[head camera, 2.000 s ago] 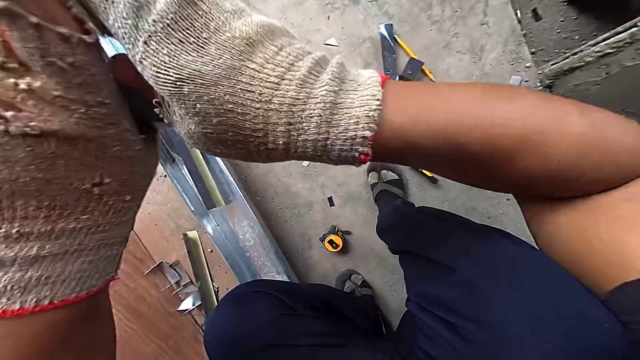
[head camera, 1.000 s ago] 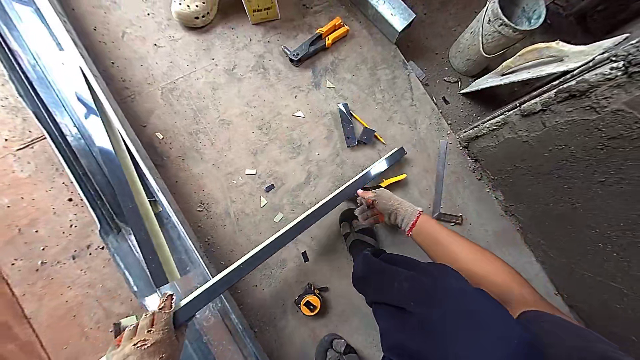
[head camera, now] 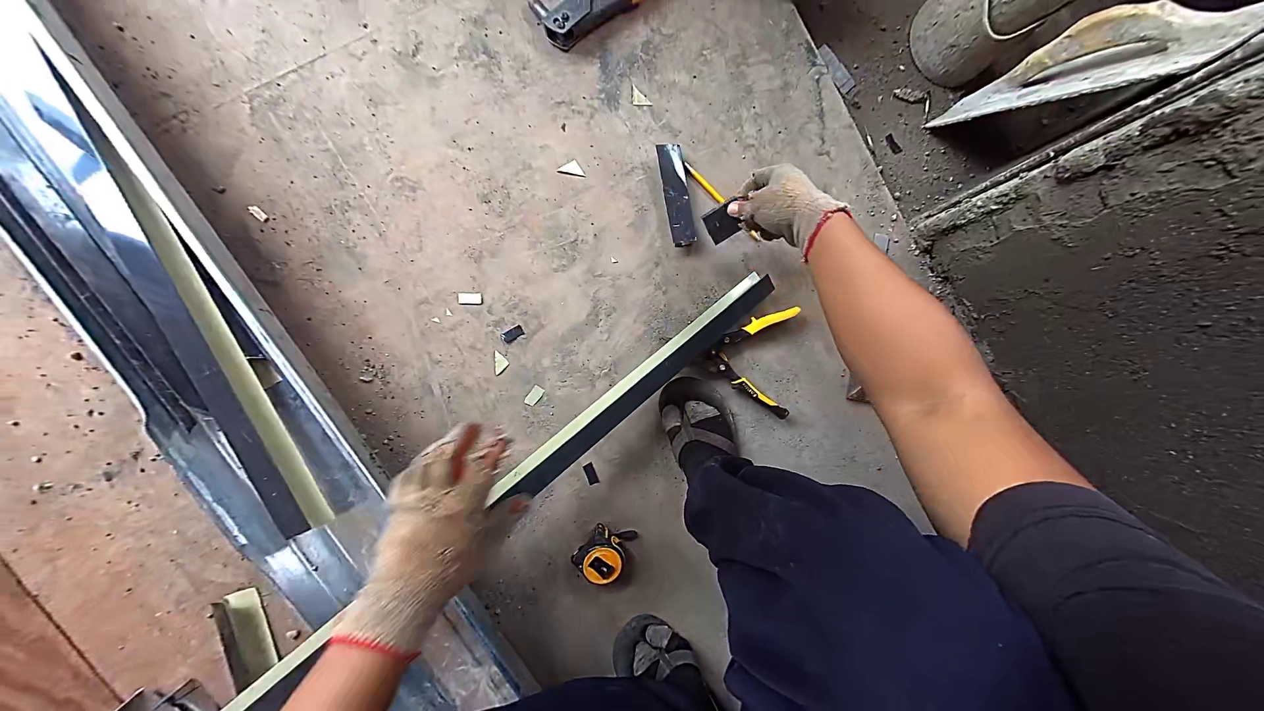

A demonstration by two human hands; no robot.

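Observation:
My gloved left hand (head camera: 444,513), blurred, is over a long dark metal profile strip (head camera: 632,395) with a pale edge; whether it grips the strip cannot be told. The strip slants from the lower left to the floor by my foot. My gloved right hand (head camera: 785,205) pinches a small dark metal piece (head camera: 723,222). Just left of that piece lies a short dark metal offcut (head camera: 676,196), with a yellow pencil (head camera: 705,184) beside it. Yellow-handled snips (head camera: 752,380) lie near my foot, partly under the strip's far end. A tape measure (head camera: 602,563) sits below the strip.
Long shiny metal profiles (head camera: 286,563) run along the left. Small scraps (head camera: 571,168) dot the concrete floor. A dark tool (head camera: 578,18) lies at the top edge. To the right are a rough plastered block (head camera: 1116,267), a trowel-like flat tool (head camera: 1096,84) and a bucket (head camera: 953,44).
My right hand has left the long strip and moved up to the small dark piece, which it now holds. The strip's far end has come down near the snips.

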